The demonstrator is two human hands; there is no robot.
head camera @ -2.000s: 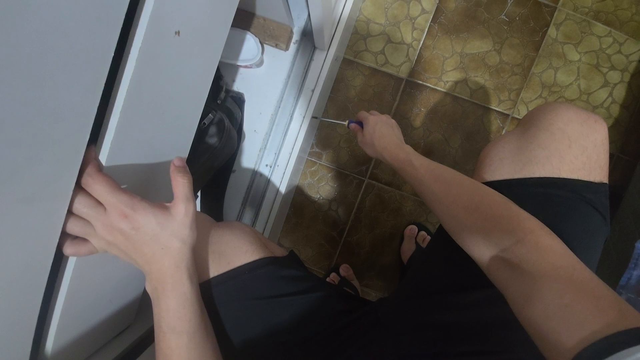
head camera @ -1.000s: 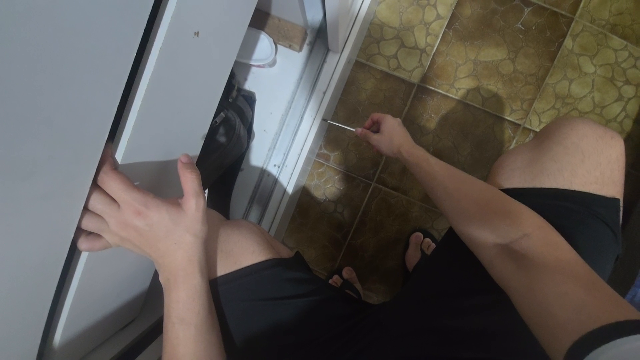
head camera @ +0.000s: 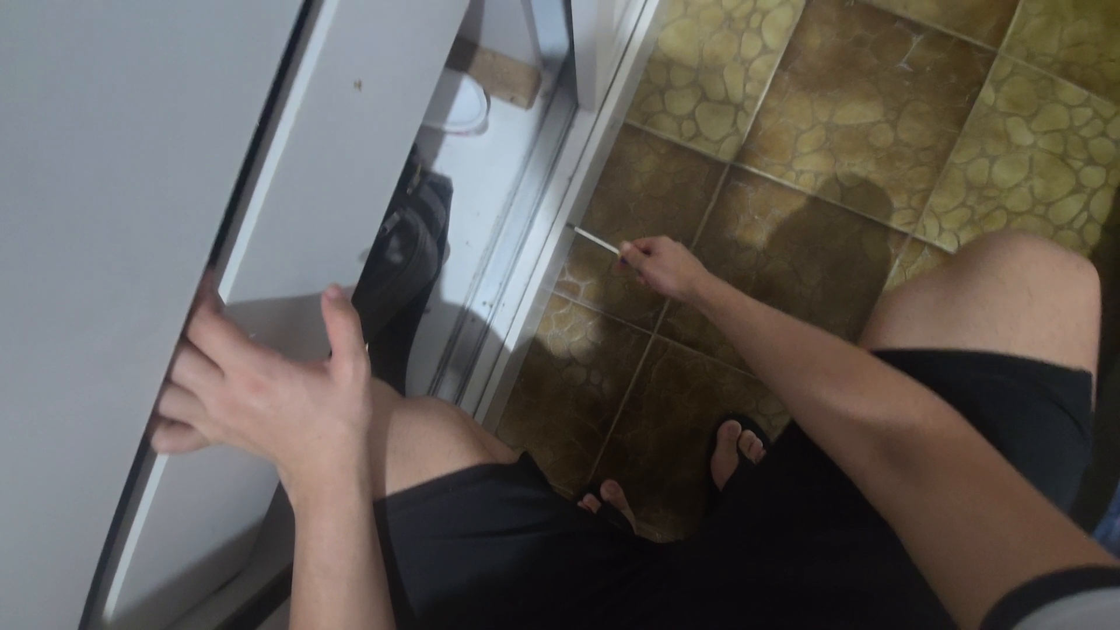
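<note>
My left hand (head camera: 271, 385) rests on the edge of a pale panel (head camera: 350, 149), its fingertips hooked into the dark gap beside a second grey panel (head camera: 131, 175). The thumb stands apart on the near side. My right hand (head camera: 661, 265) pinches the handle end of a screwdriver, most of the handle hidden by the fingers. Its thin metal shaft (head camera: 597, 240) points left, with the tip at the white edge of the bottom track (head camera: 516, 324). Whether the tip touches the track cannot be told.
Behind the panel lie a dark bag (head camera: 411, 236), a white rounded object (head camera: 459, 103) and a wooden block (head camera: 500, 74) on a white base. Brown and yellow stone-pattern tiles (head camera: 857, 96) cover the floor. My bare knees and feet in dark sandals are close by.
My right hand has shifted its grip on the screwdriver, so less of the handle shows than two seconds ago. The left hand keeps its hold on the panel. The view has moved slightly.
</note>
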